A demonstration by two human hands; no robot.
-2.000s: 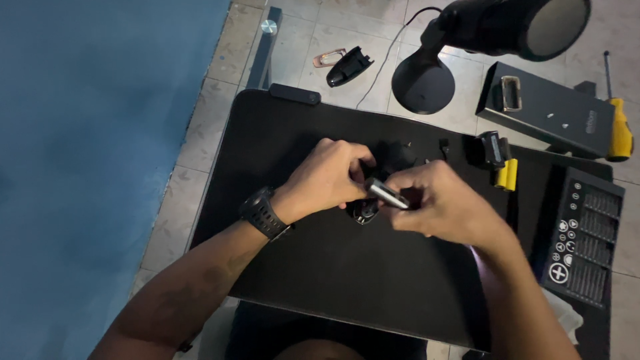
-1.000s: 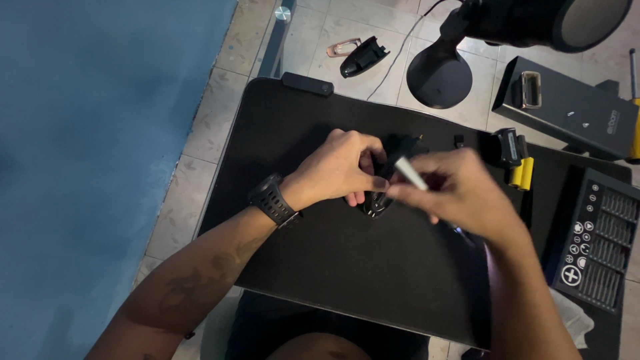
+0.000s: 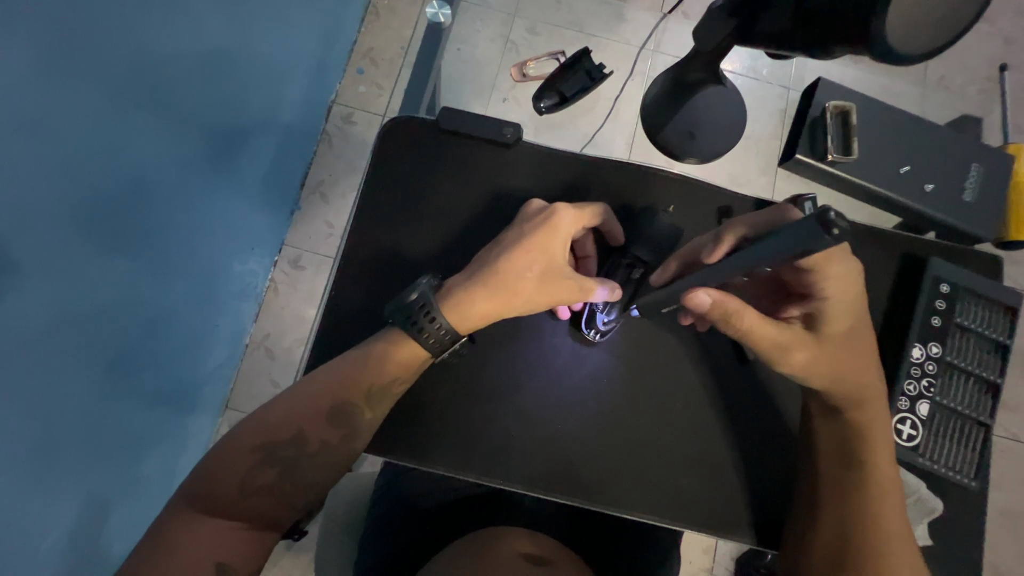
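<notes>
My left hand (image 3: 552,260), with a black watch on its wrist, grips a dark, opened device housing (image 3: 620,296) on the black mat (image 3: 512,416). In my right hand (image 3: 768,296) is a black pen-shaped electric screwdriver (image 3: 744,260), slanting down to the left. Its lit tip is at the lower end of the housing, where a bluish-white light shines on the inner parts. Whether the bit touches a screw cannot be told. Beyond my left fingers, the far end of the device lies in shadow.
A bit case (image 3: 952,376) lies at the right. Beyond the mat are a black shell piece (image 3: 572,80), a copper-coloured frame (image 3: 538,66), a round black stand base (image 3: 693,108) and a dark box (image 3: 896,160) carrying a metal frame and small parts. A yellow-handled screwdriver (image 3: 1014,196) stands at the right edge.
The small, light-coloured piece seen in my right hand earlier is not visible now; that hand holds the black electric screwdriver. Light now shines on the device. My left hand stays on it.
</notes>
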